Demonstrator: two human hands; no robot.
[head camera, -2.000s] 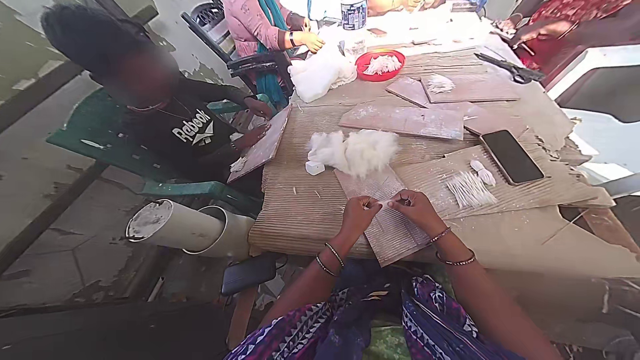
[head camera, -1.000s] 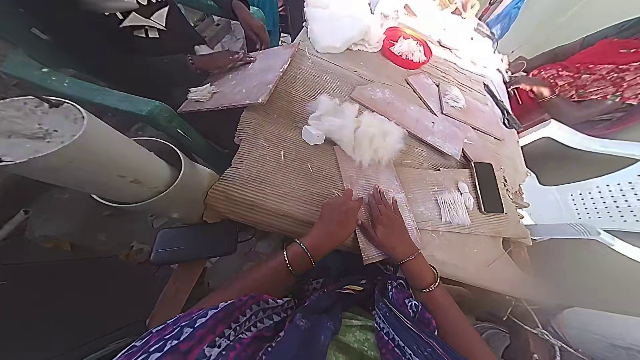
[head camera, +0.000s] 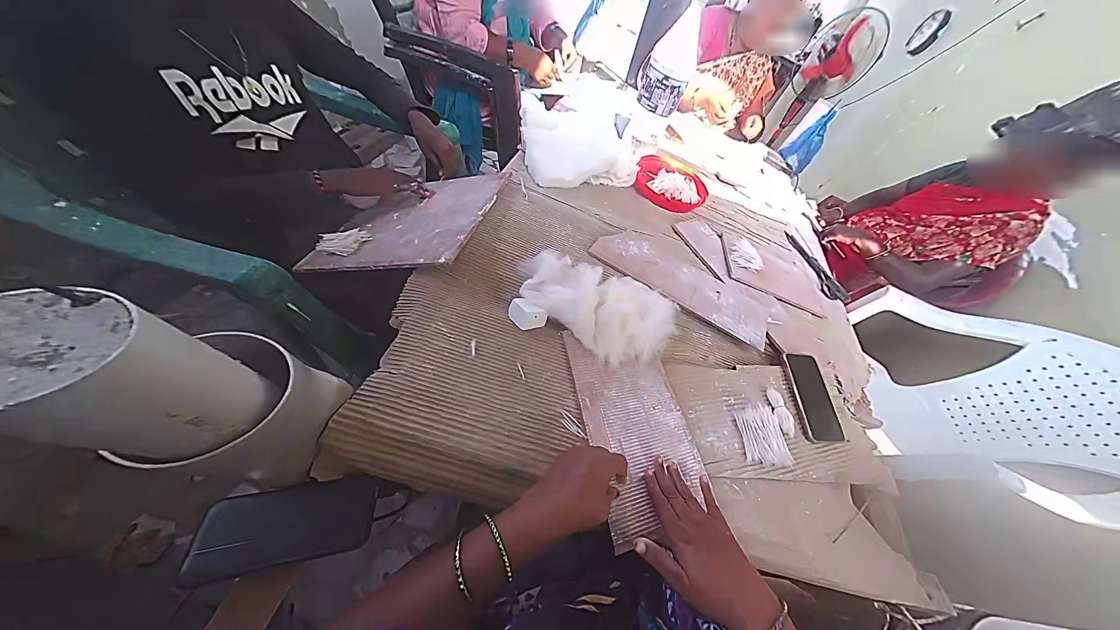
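My left hand (head camera: 582, 486) is bent with curled fingers at the left edge of a narrow ribbed board (head camera: 630, 411); whether something thin is between its fingertips cannot be told. Flat on the same board, fingers spread, lies my right hand (head camera: 696, 534). A fluffy heap of white cotton (head camera: 612, 315) rests at the board's far end, beside a small white block (head camera: 528, 314). A few thin white sticks (head camera: 573, 426) lie left of the board. To the right, a row of thin white cotton wicks (head camera: 763, 436) and a small white bundle (head camera: 780, 411) lie on corrugated cardboard (head camera: 472, 367).
A phone (head camera: 814, 398) lies right of the wicks. Farther off are smooth boards (head camera: 682, 284), scissors (head camera: 816, 267) and a red bowl (head camera: 671, 184) of white pieces. A person at left has a board (head camera: 420, 223); others sit around. White buckets (head camera: 201, 385) stand lower left, a plastic chair (head camera: 1024, 385) right.
Two seconds ago my hands were raised with fingertips close together above the board. They have since come down, the right hand flat on the board. The view has shifted.
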